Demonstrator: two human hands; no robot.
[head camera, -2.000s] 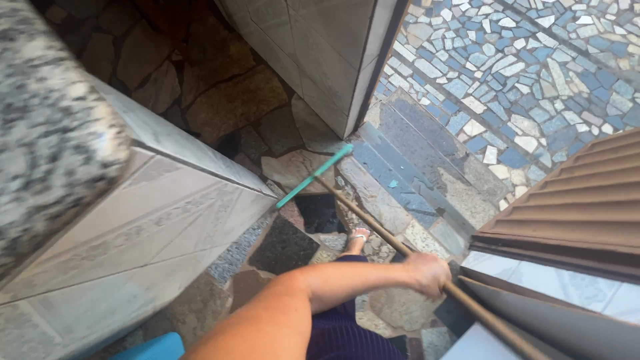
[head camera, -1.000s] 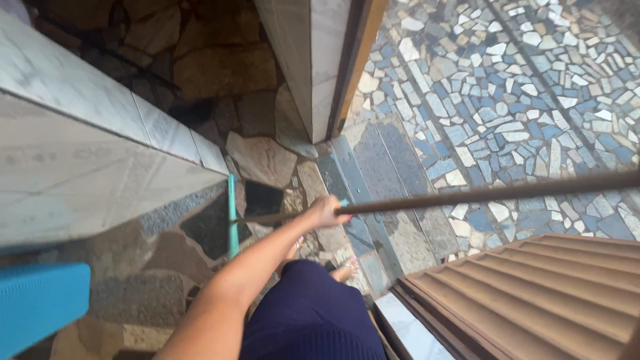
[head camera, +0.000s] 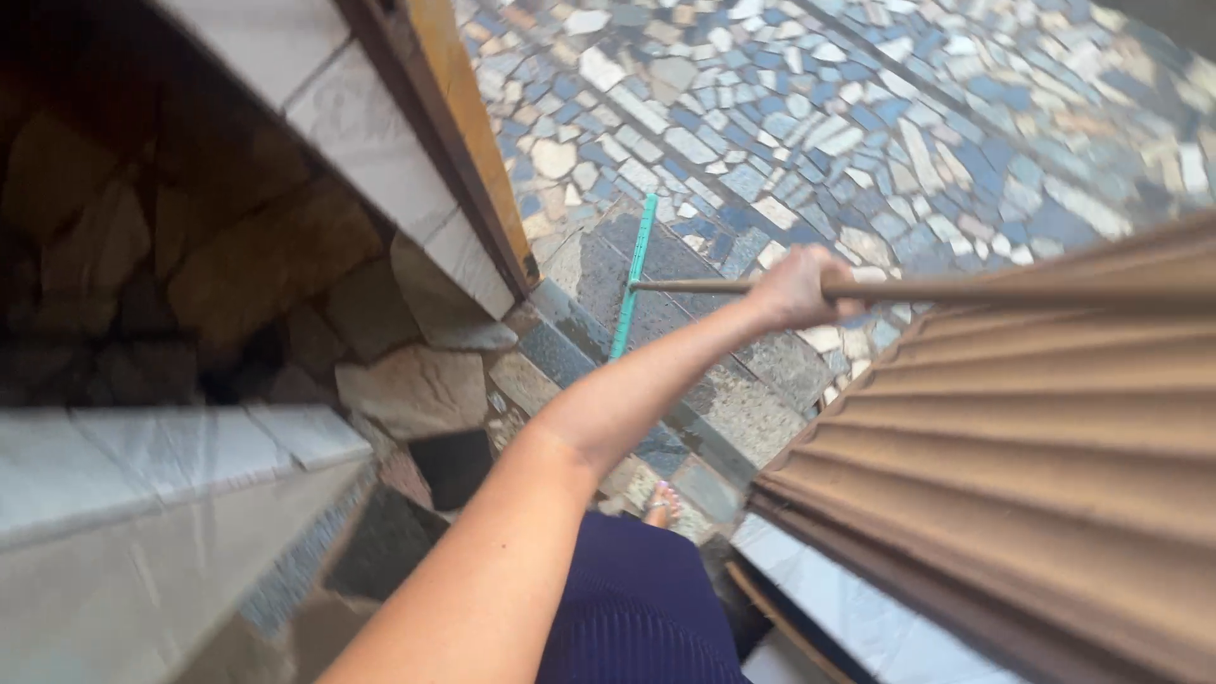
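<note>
My left hand is closed around the wooden handle of a floor squeegee. From the hand the handle runs left to a narrow teal crosspiece, which lies over the dark stone slabs beside the doorway edge. My left forearm hides part of the slabs below it. The other end of the handle leaves the view at the right. My right hand is out of view.
Irregular stone mosaic paving spreads beyond the threshold. A wooden door frame and tiled wall stand at the left, a ribbed brown shutter or door at the right. A marble-topped low wall is at lower left; my foot is near the threshold.
The squeegee's teal head has moved from the indoor stone floor, beside the low wall's end, out across the threshold onto the slabs. My left hand has stayed on the handle. The view has shifted.
</note>
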